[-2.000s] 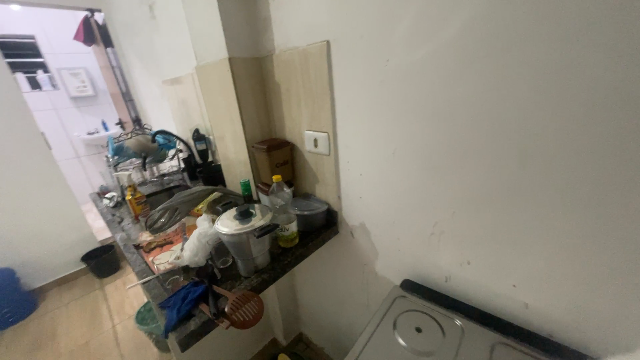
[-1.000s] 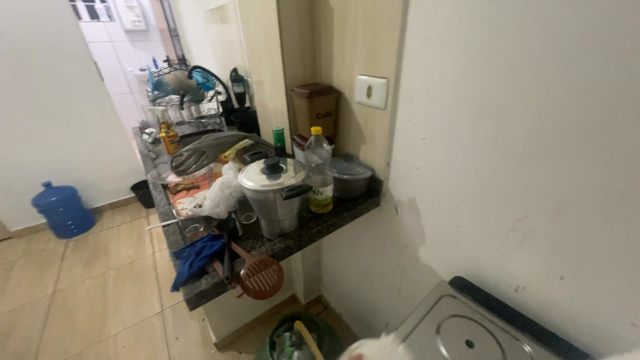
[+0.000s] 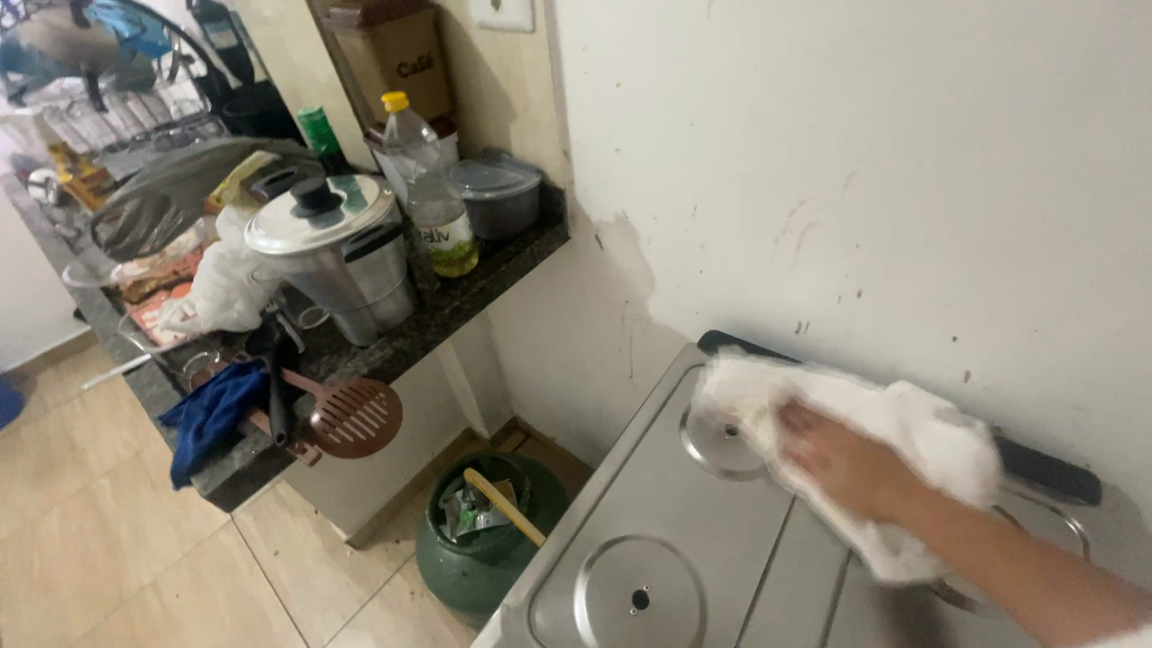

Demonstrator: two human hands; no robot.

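Observation:
My right hand (image 3: pixel 832 454) is blurred and presses on a white cloth (image 3: pixel 927 432), fingers bent over its folds. The cloth covers the back part of a stainless steel stovetop (image 3: pixel 684 504), over part of the back left burner recess (image 3: pixel 720 450). A front burner recess (image 3: pixel 641 598) shows bare, with a small hole at its centre. Behind the cloth runs a dark strip (image 3: pixel 1053 468) along the stove's rear edge, against the wall. A dark blurred shape at the bottom, below the cloth, cannot be told. My left hand is not in view.
On the granite counter (image 3: pixel 450 315) at left stand an aluminium pot (image 3: pixel 351 279), an oil bottle (image 3: pixel 441 225) and a lidded plastic container (image 3: pixel 499 193). A brown slotted spatula (image 3: pixel 355 418) and a blue cloth (image 3: pixel 216 409) overhang its edge. Below is a green bin (image 3: pixel 477 558) holding rubbish.
My right hand and forearm have come into view over the stove with the white cloth; a second ago only a white edge showed at the bottom. The view has moved closer to the stove.

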